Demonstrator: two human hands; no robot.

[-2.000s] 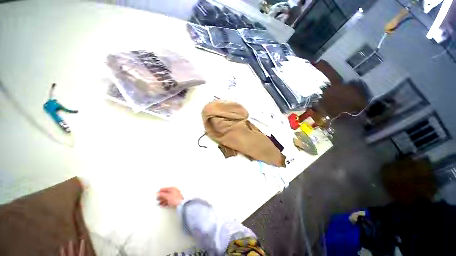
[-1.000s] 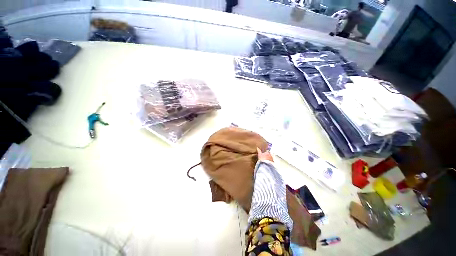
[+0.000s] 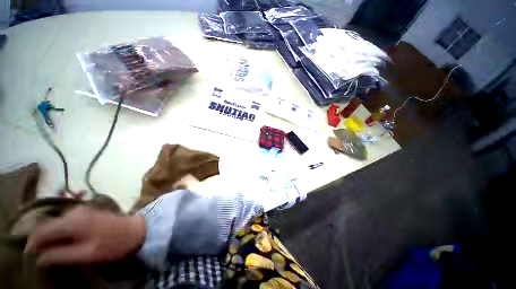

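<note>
The brown hooded top (image 3: 176, 165) lies loosely bunched at the lower left, with one part reaching right across the white table. Two dark cords (image 3: 105, 148) rise from it in curves. My right hand (image 3: 87, 236), blurred, is over the top at the lower left, palm down with fingers pointing left. Whether it grips the cloth or rests on it is not clear. Small pinkish spots by the cord ends may be fingertips of my left hand, but I cannot tell. Brown cloth (image 3: 20, 183) at the left edge may be the folded trousers.
Bagged brown garments (image 3: 136, 68) lie beyond the top, the teal air gun (image 3: 46, 111) at left. Printed bags (image 3: 229, 115), a checked pouch (image 3: 272, 138) and a phone (image 3: 297, 143) lie mid-table. Bagged dark garments (image 3: 291, 51) and a red dispenser (image 3: 334, 115) are further right.
My right hand and the brown top have moved from mid-table to the lower left. The printed bags and checked pouch are now uncovered. The camera view has shifted and tilted.
</note>
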